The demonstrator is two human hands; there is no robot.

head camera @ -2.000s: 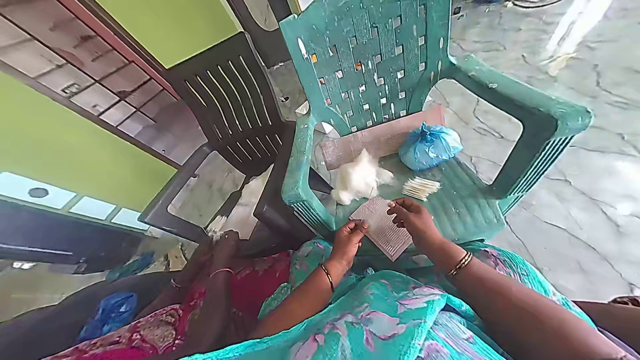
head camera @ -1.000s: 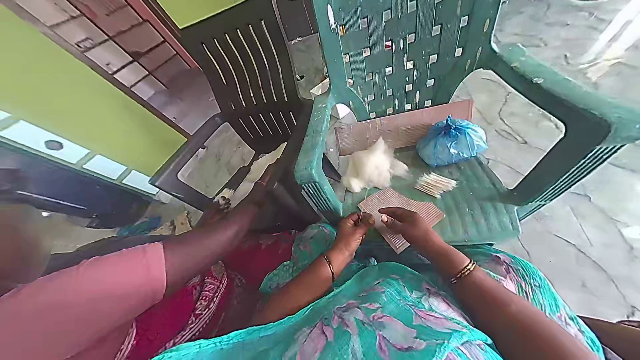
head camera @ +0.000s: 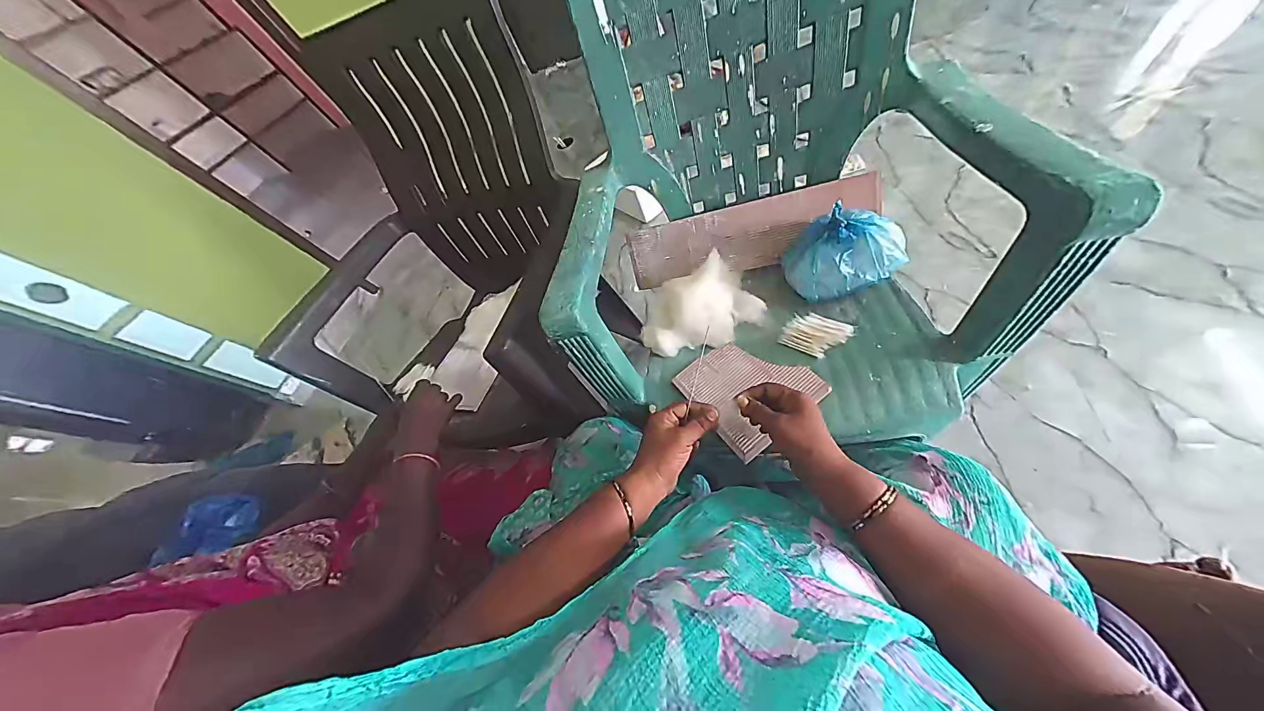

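My left hand (head camera: 673, 444) pinches a thin stick (head camera: 700, 367) that points up and away, over a ribbed brown board (head camera: 736, 380). Above the same board is my right hand (head camera: 790, 420), thumb and fingertips together; whether it holds a bit of cotton is too small to tell. The board lies at the front of the green plastic chair's seat. Just beyond it rests a tuft of white cotton wool (head camera: 703, 304). To the right of the cotton is a small pile of white-tipped sticks (head camera: 816, 334), with a knotted blue plastic bag (head camera: 845, 253) behind.
The green plastic armchair (head camera: 1027, 148) stands before me, a larger brown board (head camera: 750, 232) against its backrest. A dark plastic chair (head camera: 454, 128) adjoins it at left. Beside me a co-worker's hands (head camera: 425, 410) are at white material (head camera: 469, 365) on that chair. A blue bag (head camera: 212, 523) lies lower left.
My hands have moved apart, and a thin stick now shows upright in my left hand. The co-worker's arm, stretched toward the dark chair one second ago, has drawn back.
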